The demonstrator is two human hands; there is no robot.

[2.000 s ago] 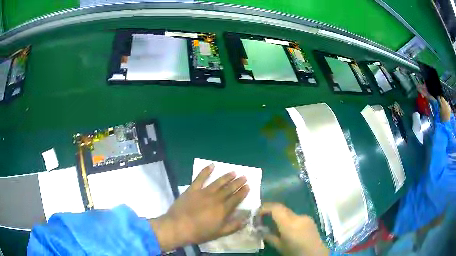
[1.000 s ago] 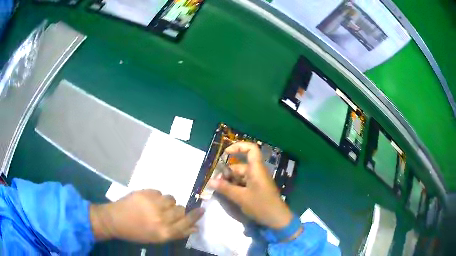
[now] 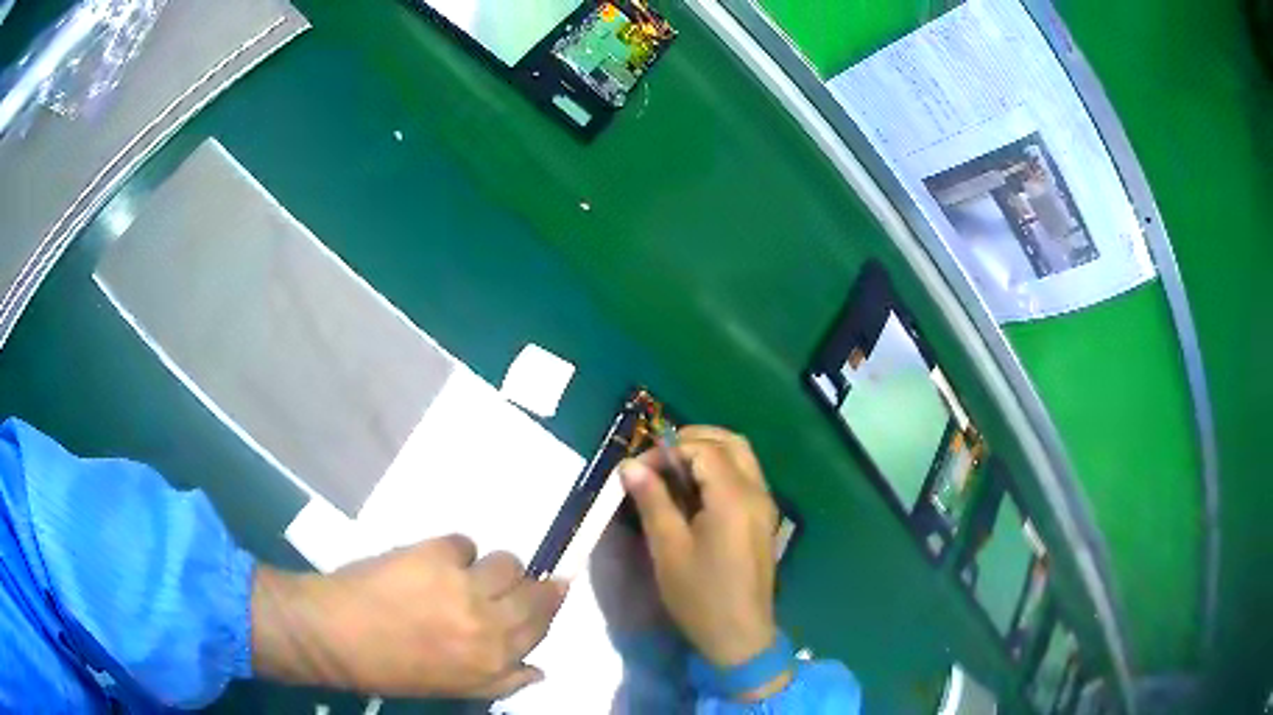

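An open tablet unit (image 3: 566, 520) lies in front of me, its circuit board end pointing away and largely hidden by my right hand. Orange-gold flex cables (image 3: 641, 423) show at its far corner. My right hand (image 3: 709, 538) is over the board end, thumb and finger pinched on thin grey tweezers (image 3: 673, 455), tips at the flex cables. My left hand (image 3: 419, 615) rests on the unit's left edge with fingers curled; whether it holds anything is hidden. A white liner sheet (image 3: 482, 475) with a grey adhesive sheet (image 3: 286, 321) lies left of the unit.
A small white square (image 3: 538, 380) lies above the liner sheet. Stacked grey strips (image 3: 154, 119) with a clear plastic bag (image 3: 87, 59) are at upper left. Other tablet units (image 3: 894, 405) line the mat below the green panel's rail. An instruction sheet (image 3: 977, 119) is on the panel.
The view has turned and moved left. My right hand has left the white sheet at the unit's right and is now over the board end. My left hand has moved to the unit's left edge.
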